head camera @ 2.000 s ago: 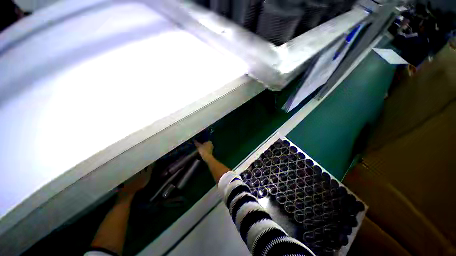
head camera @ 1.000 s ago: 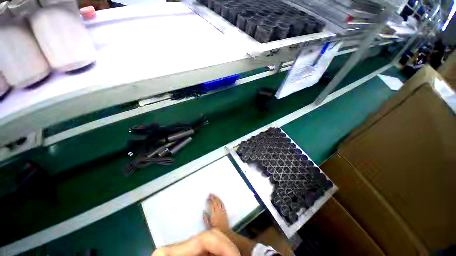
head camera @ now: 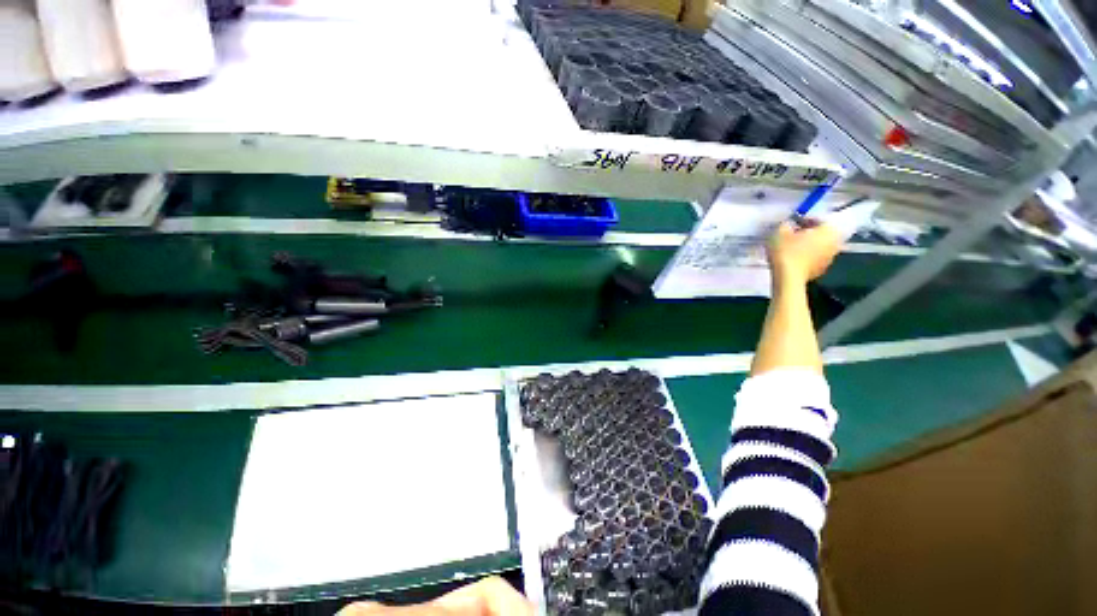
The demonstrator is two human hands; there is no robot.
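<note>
My right hand (head camera: 804, 250) is raised at the record sheet (head camera: 719, 247), which hangs from the shelf edge. Its fingers are closed on the lower end of a blue pen (head camera: 816, 199), at the sheet's upper right. My left hand (head camera: 463, 598) shows only in part at the bottom edge, below the white work mat (head camera: 373, 493); its fingers are cut off. A white tray (head camera: 527, 505) packed with upright dark tubes (head camera: 626, 469) stands right of the mat.
Corded tubes (head camera: 331, 315) lie on the green conveyor (head camera: 505, 319). Dark cords (head camera: 60, 505) lie at lower left. Upright dark tubes (head camera: 662, 90) and white rolls (head camera: 162, 42) stand on the shelf. A blue bin (head camera: 565, 217) sits below. A brown carton (head camera: 974, 505) is at right.
The view has swung right and up. My right hand has moved from over the mat to the pen at the hanging sheet. My left hand is now mostly out of the picture.
</note>
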